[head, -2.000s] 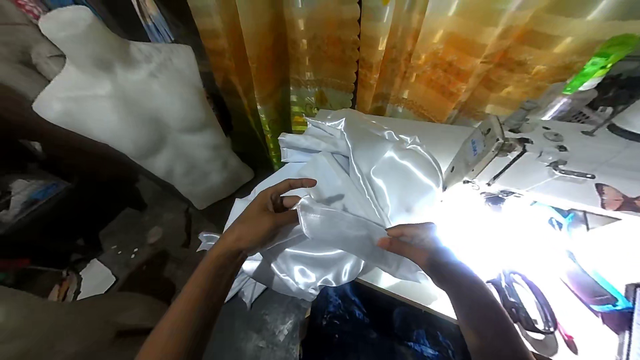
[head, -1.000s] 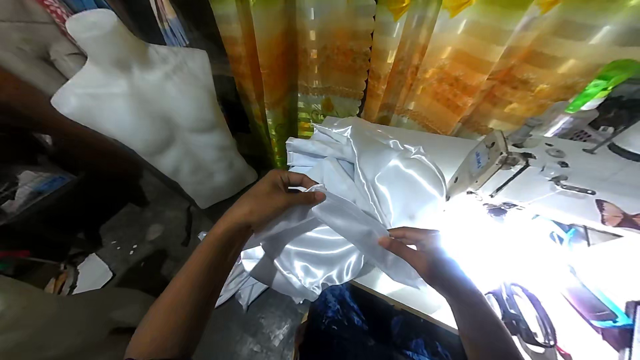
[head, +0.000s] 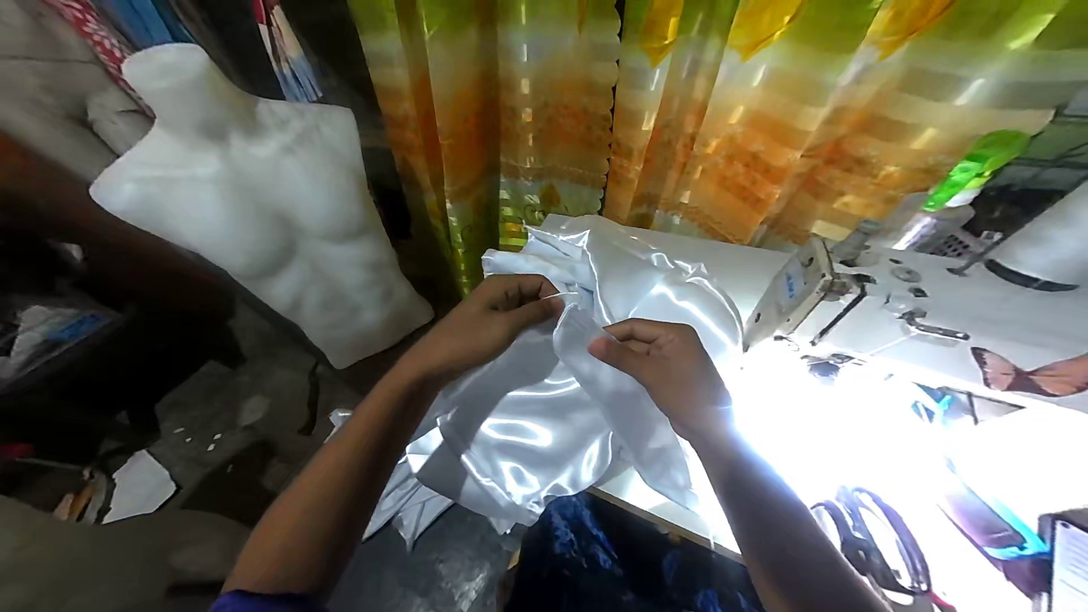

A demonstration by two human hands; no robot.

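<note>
Shiny white satin fabric (head: pixel 518 425) lies bunched over the near left end of the sewing table, part of it hanging past the edge. A narrow folded band of the same cloth (head: pixel 620 399) runs down between my hands. My left hand (head: pixel 501 327) pinches a thin white thread at the band's upper end, thumb against fingers. Just to its right, my right hand (head: pixel 659 365) grips the band's edge between thumb and fingers. The white sewing machine (head: pixel 901 297) stands to the right of the cloth, its lamp glaring over the needle area.
A white mannequin torso (head: pixel 263 195) stands at the left. Orange and green curtains (head: pixel 705 136) hang behind the table. Black-handled scissors (head: pixel 875 544) and a blue-edged object (head: pixel 1011 527) lie at the right. A bottle with a green top (head: pixel 973 170) stands behind the machine.
My right hand has moved up along the band, closer to my left hand. The band now hangs more steeply, and a thread shows at my left fingertips.
</note>
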